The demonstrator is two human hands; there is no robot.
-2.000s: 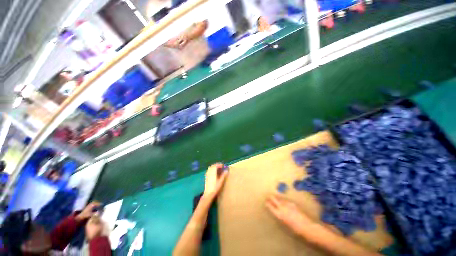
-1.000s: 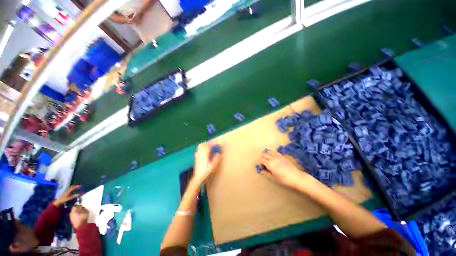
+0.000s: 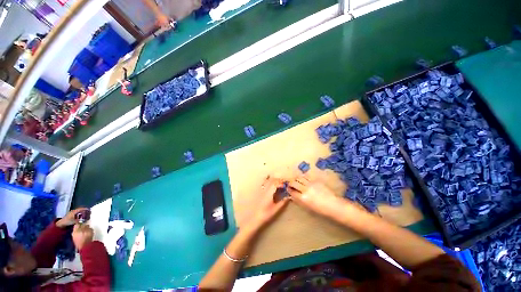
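Observation:
My left hand (image 3: 271,201) and my right hand (image 3: 308,194) meet over the tan cardboard mat (image 3: 257,162). A small dark blue plastic part (image 3: 282,191) is between their fingers, partly hidden by them. One loose part (image 3: 304,167) lies on the mat just beyond my right hand. The loose pile of blue parts (image 3: 371,162) covers the right of the mat. The black tray (image 3: 451,154) full of parts stands right beside the pile.
The green conveyor belt (image 3: 228,114) carries spaced single parts. A second black tray (image 3: 175,96) lies across it. A black phone (image 3: 215,207) lies left of the mat. A blue bin (image 3: 465,262) is at lower right. A neighbouring person's hands (image 3: 81,223) work near white scraps (image 3: 117,232).
My left hand has moved right and nearer from the belt-side edge to meet my right hand. The phone is now uncovered. A loose part now shows alone beyond my right hand.

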